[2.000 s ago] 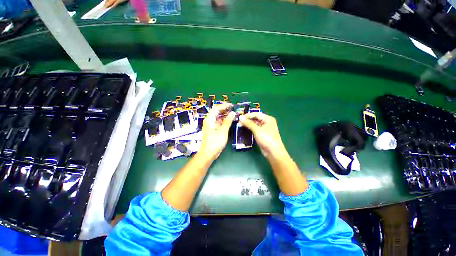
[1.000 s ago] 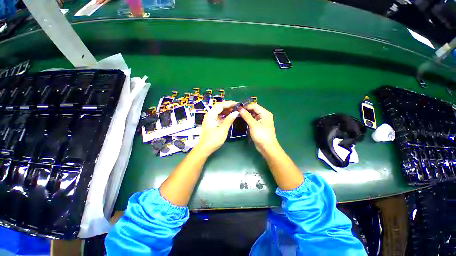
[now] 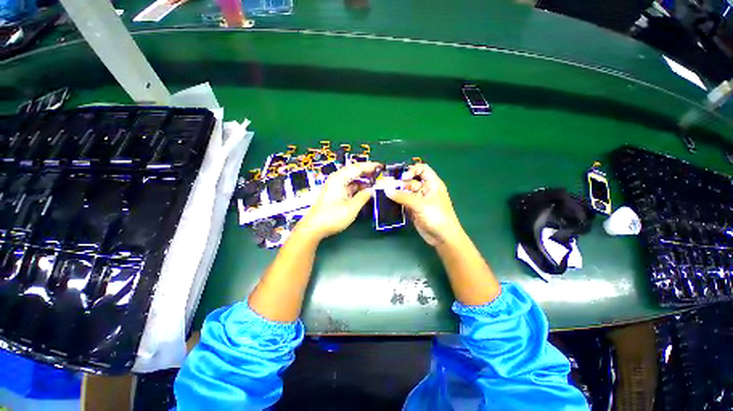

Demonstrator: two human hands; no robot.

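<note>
A dark LCD screen module [image 3: 390, 210] with a pale border lies upright between my hands, its top end under my fingers. A small dark piece [image 3: 393, 171] shows at my fingertips above it; my fingers partly hide it. My left hand [image 3: 344, 201] has thumb and fingers closed on the dark piece. My right hand [image 3: 426, 201] has its fingertips at the piece and the screen's top; which it grips is unclear. A small orange tab [image 3: 417, 161] shows behind the right fingers. A screen pile [image 3: 277, 193] with orange tabs lies left of my hands.
Black blister trays stand left [image 3: 88, 217] and right [image 3: 683, 225], with a white liner [image 3: 189, 241] beside the left one. A black curled lump [image 3: 546, 221], a single phone unit [image 3: 599, 191] and a white lump [image 3: 623, 221] lie right. Another unit [image 3: 476, 99] lies farther back.
The unit at the back has shifted right along the bench. My fingers have parted slightly over the screen, and more of its lower part shows than one second ago.
</note>
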